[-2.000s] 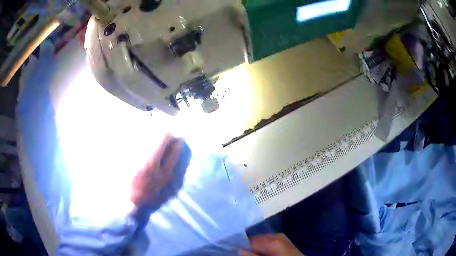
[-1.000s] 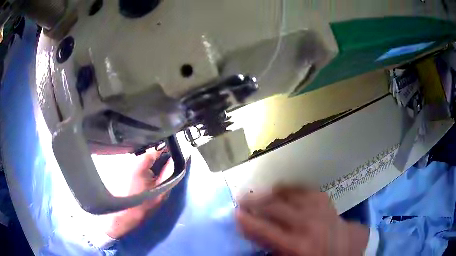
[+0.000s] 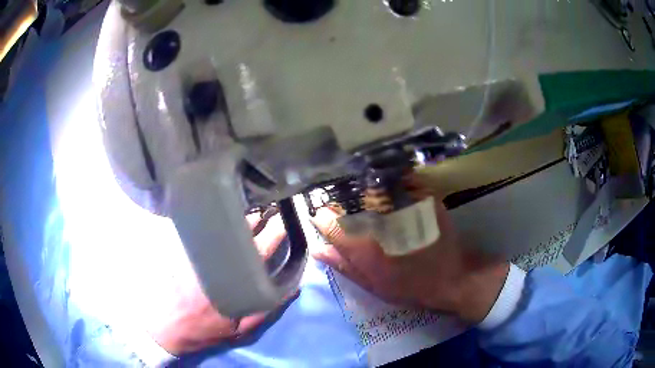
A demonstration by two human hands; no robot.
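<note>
The cream sewing machine head (image 3: pixel 287 79) fills the upper middle of the view. A pale loop-shaped guard (image 3: pixel 215 237) hangs at its front, and a whitish block (image 3: pixel 413 226) sits beside the needle area. Light blue fabric (image 3: pixel 309 323) lies on the bed below. My left hand (image 3: pixel 208 320) rests on the fabric, partly behind the guard and washed out by glare. My right hand (image 3: pixel 409 269) reaches in from the right, its fingertips near the needle area and partly behind the block. Whether the fingers pinch the cloth is hidden.
The pale table (image 3: pixel 531 208) carries a printed scale (image 3: pixel 402 323) along its front edge. A yellow tray (image 3: pixel 623 147) with a hanging grey strip (image 3: pixel 592 233) is at the far right end. A green panel (image 3: pixel 596 93) is at upper right. Strong white glare covers the left side.
The view has come closer to the machine head. My right hand has moved from the front edge of the cloth up to the needle area. My left hand stays on the fabric at the left.
</note>
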